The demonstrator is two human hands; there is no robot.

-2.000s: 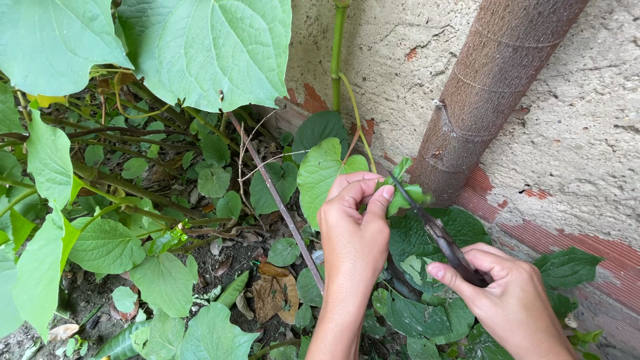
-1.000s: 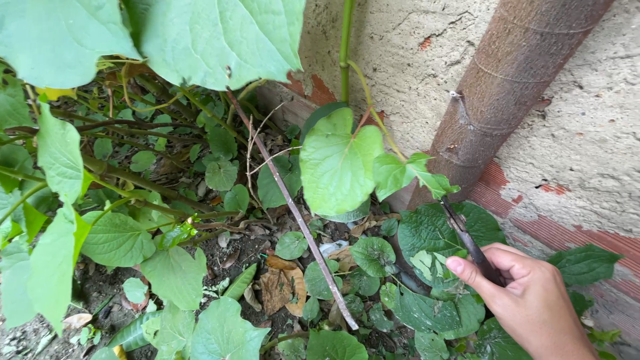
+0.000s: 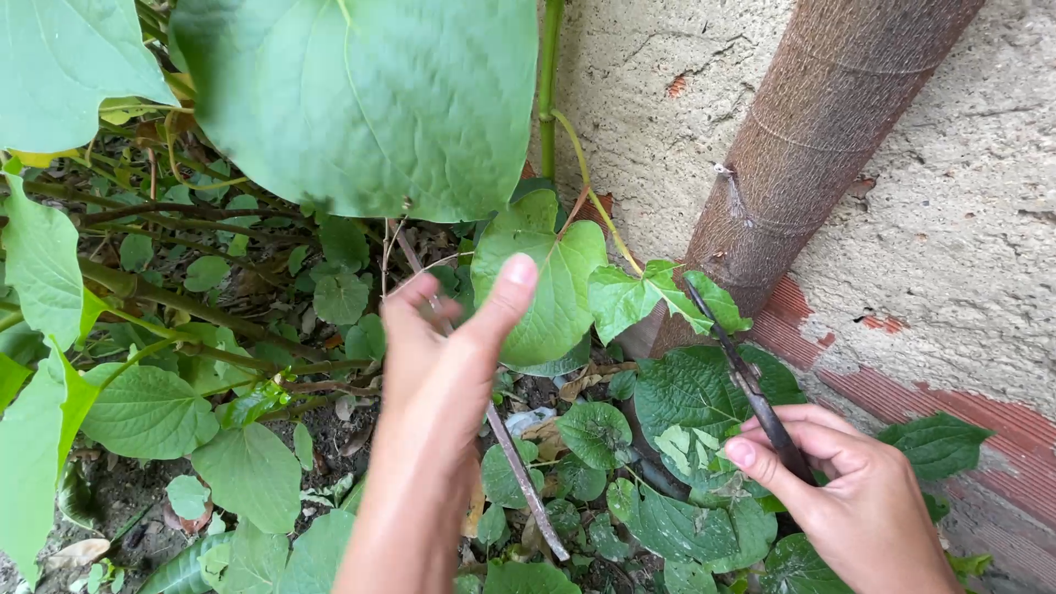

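Observation:
My left hand point(image 3: 445, 355), blurred by motion, hovers over the undergrowth with thumb and fingers apart and nothing between them. It is left of a light green heart-shaped leaf point(image 3: 557, 280). Dark-bladed scissors or snips point(image 3: 755, 388) are in my right hand point(image 3: 841, 487), pointing up and left. Their tip lies at a small, ragged-edged leaf point(image 3: 631, 299) near the foot of the tree trunk; whether the blades touch it I cannot tell. A thin yellow-green stem point(image 3: 598, 202) curves down to this leaf from a thicker upright green stem point(image 3: 549, 99).
Large leaves point(image 3: 363, 107) overhang the top left. A brown trunk point(image 3: 817, 140) leans against a rough plastered wall point(image 3: 940, 272) with exposed red brick point(image 3: 990, 433) low down. A dry stick point(image 3: 520, 470) slants through low plants over soil and dead leaves.
My left hand was at the small leaf two seconds ago, was out of view one second ago, and is now back at centre. My right hand keeps the scissors near the leaf.

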